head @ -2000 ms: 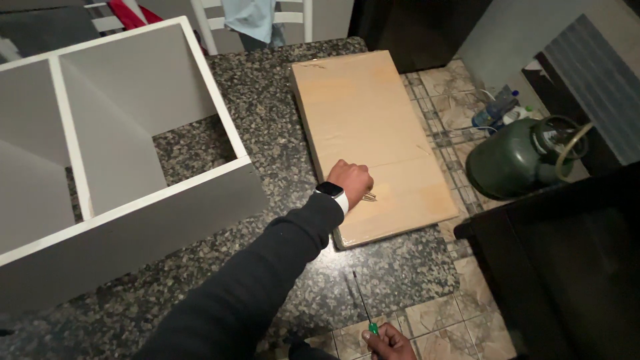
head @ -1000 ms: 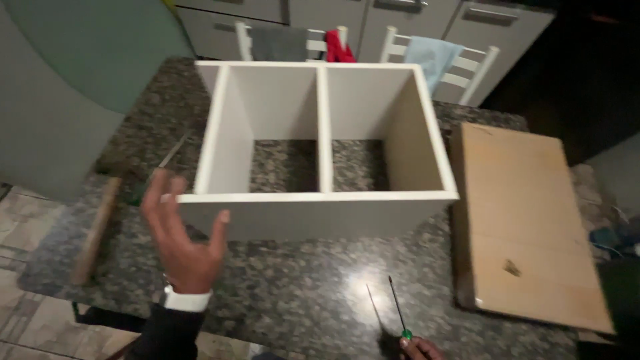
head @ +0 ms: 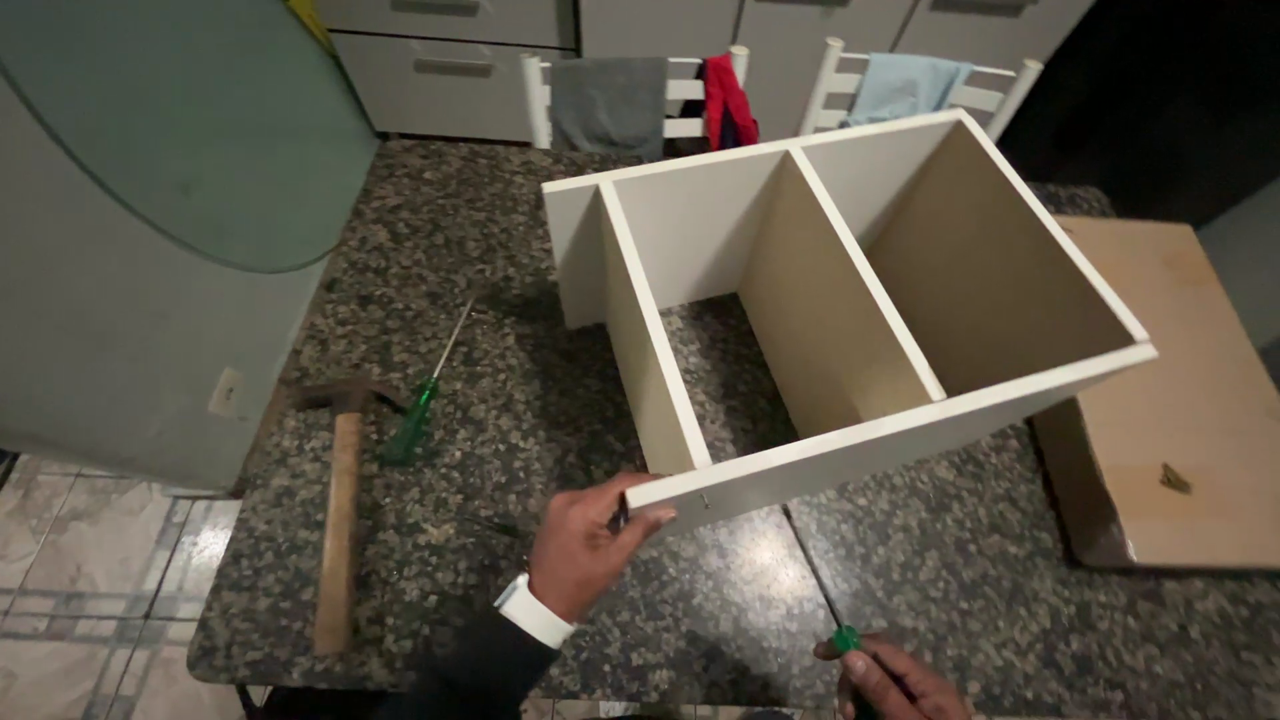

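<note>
My left hand (head: 590, 545), with a white-strapped watch on the wrist, grips the near left corner of a white open-backed shelf unit (head: 870, 425). The unit stands turned at an angle on a speckled granite table, and a small screw (head: 705, 500) shows in its near panel beside that hand. In my right hand (head: 895, 680) is a green-handled screwdriver (head: 820, 580), its shaft pointing up and away, its tip near the unit's lower edge. A claw hammer with a wooden handle (head: 341, 520) and a second green screwdriver (head: 412, 422) lie on the left of the table.
A cardboard box (head: 1180, 340) lies at the right with several small screws (head: 1175, 479) on top, close to the unit's right end. Two white chairs with cloths (head: 608, 105) stand behind the table. A rounded glass panel (head: 200, 120) is at the upper left.
My left hand was over the box, then open at the unit's left side, and now grips its corner. The unit has turned on the table. The view has swung left.
</note>
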